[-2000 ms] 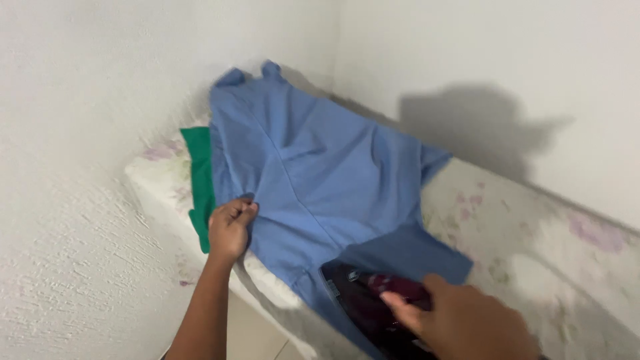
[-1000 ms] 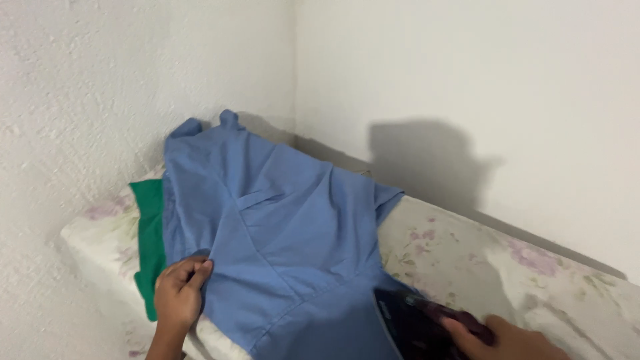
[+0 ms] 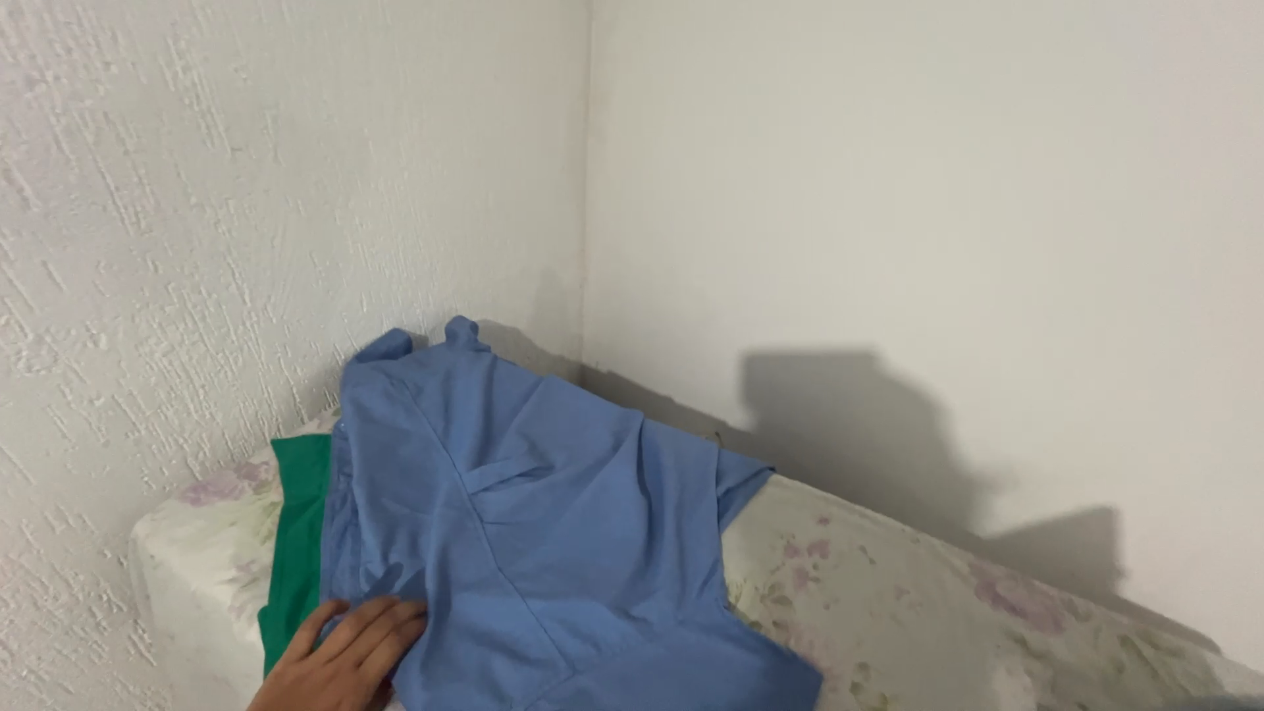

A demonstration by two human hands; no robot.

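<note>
A blue collared garment (image 3: 553, 533) lies spread with soft folds over a padded surface covered in floral cloth (image 3: 889, 592). My left hand (image 3: 346, 652) rests at the garment's left edge, low in the view, with its fingertips on the blue fabric; whether it pinches the cloth cannot be told. From under the left side of the garment a strip of green cloth (image 3: 301, 533) sticks out. My right hand and the clothes iron are out of the frame.
A rough textured white wall (image 3: 197, 217) stands at the left, meeting a smooth white wall (image 3: 889, 197) in a corner behind the padded surface. Dark shadows fall on the smooth wall at the right.
My right hand, earlier holding a dark iron on the lower part of the blue garment, has left the view with it. The view has tilted up toward the walls. My left hand remains at the garment's left edge.
</note>
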